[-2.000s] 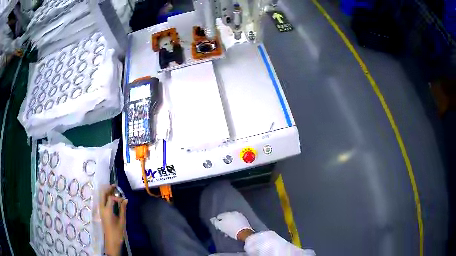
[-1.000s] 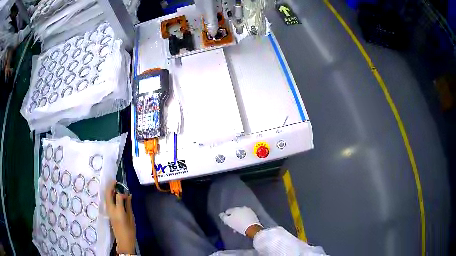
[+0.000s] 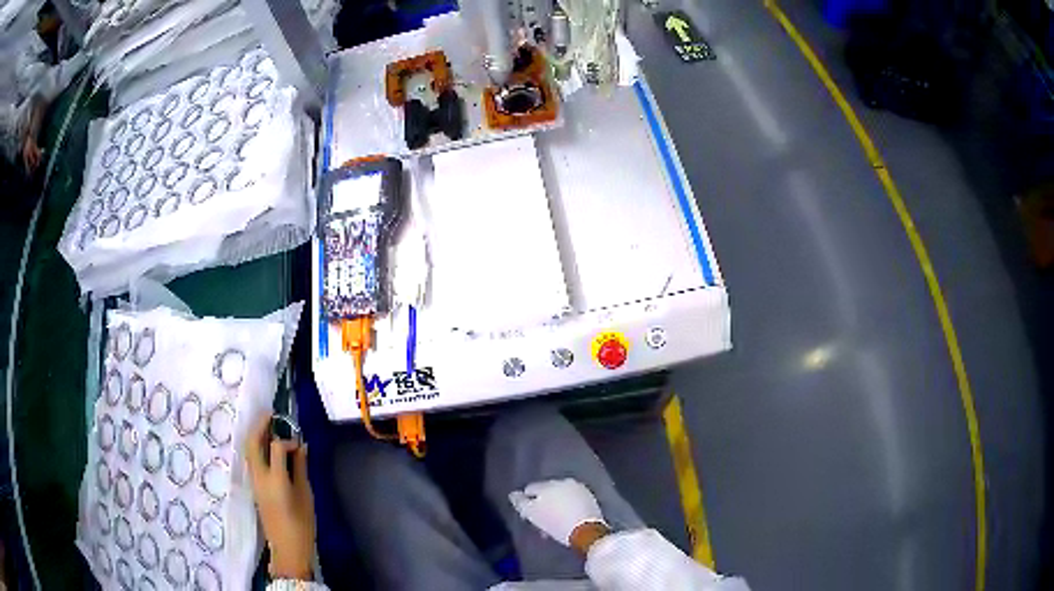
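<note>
My bare left hand (image 3: 282, 499) is at the right edge of the near foam-lined tray (image 3: 173, 335) and holds a ring (image 3: 283, 429) between thumb and fingers. Rows of silver rings lie on that tray. My right hand (image 3: 561, 508), in a white glove, rests on my thigh with nothing visible in it; its fingers look loosely curled. On the white machine (image 3: 624, 208), a ring (image 3: 520, 99) sits in the orange-brown fixture (image 3: 499, 113) below the silver machine head (image 3: 491, 40). A second fixture (image 3: 418, 72) with black clamp-like pieces stands to its left.
A teach pendant (image 3: 361, 237) lies on the machine's left, its orange cable hanging over the front. The front panel has a red emergency stop (image 3: 609, 350) and round silver buttons. A stacked tray (image 3: 185, 162) of rings is behind at left. A person's hand shows at far upper left.
The view has shifted, so the machine appears further right. The head no longer covers the ring in the fixture as it did a second ago. My left hand keeps its ring; my right hand stays on my thigh.
</note>
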